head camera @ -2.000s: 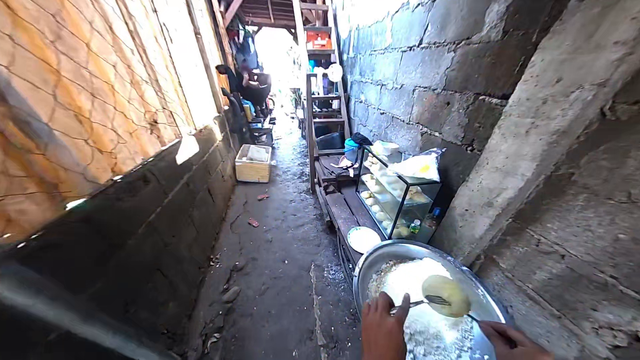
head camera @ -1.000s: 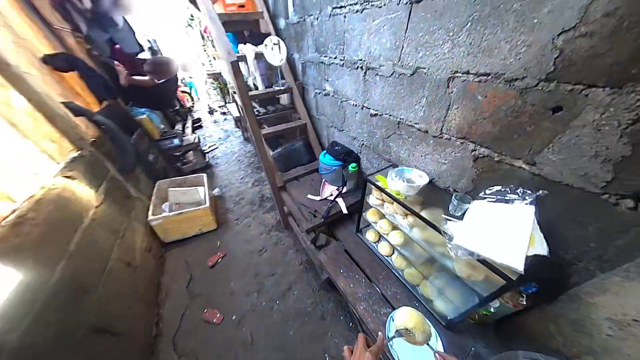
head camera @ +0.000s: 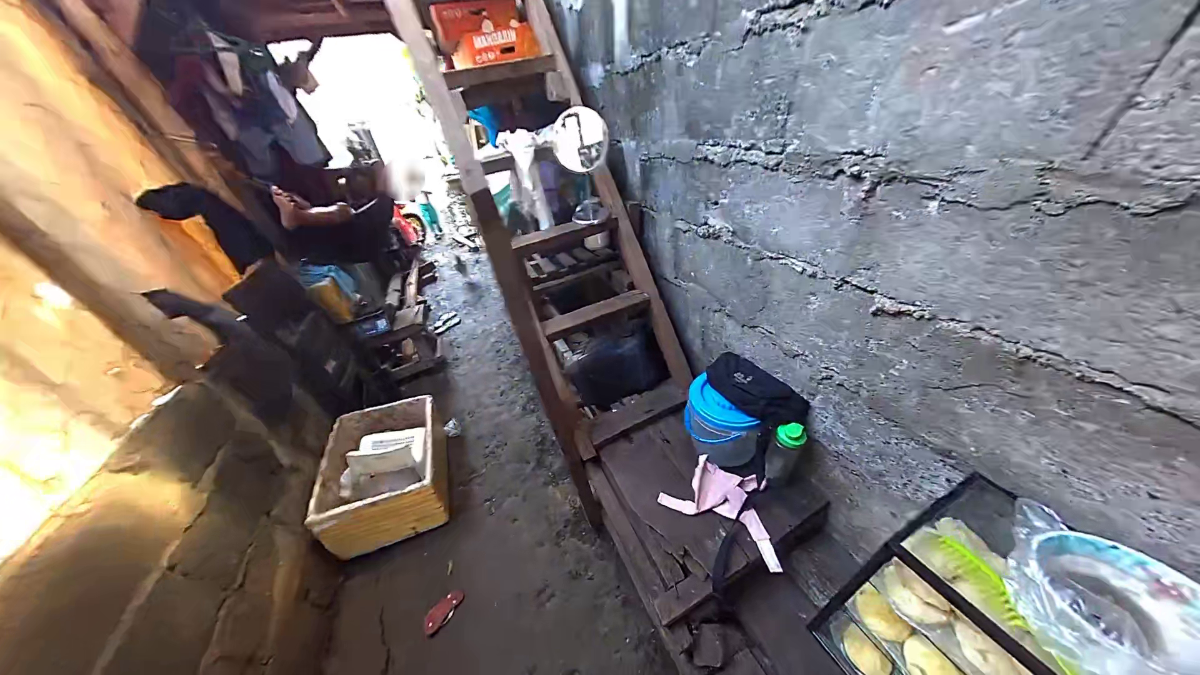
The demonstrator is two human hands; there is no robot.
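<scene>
Neither my left hand nor my right hand shows in the head view now. At the lower right corner, round pale buns (head camera: 881, 614) sit behind the glass of a black-framed display case (head camera: 975, 614). On top of the case are a light green plastic item (head camera: 980, 567) and a bowl in clear plastic (head camera: 1106, 572). Farther back on the dark wooden bench (head camera: 647, 487) stand a blue-lidded bucket (head camera: 717, 417), a black bag (head camera: 755, 386) and a bottle with a green cap (head camera: 786, 450). A pink cloth or strap (head camera: 717, 487) lies in front of them.
A wooden ladder (head camera: 586, 319) rises behind the bench, with orange crates (head camera: 487, 33) high up and a round mirror (head camera: 580, 139). A foam box (head camera: 384, 525) stands on the ground, near a red slipper (head camera: 443, 612). A person's legs (head camera: 314, 211) show at far left, beside the passage. A block wall (head camera: 891, 234) borders the right.
The view has swung up and away from my hands. Earlier they held a pale round piece with a utensil over a large metal basin, then over a small plate beside the case.
</scene>
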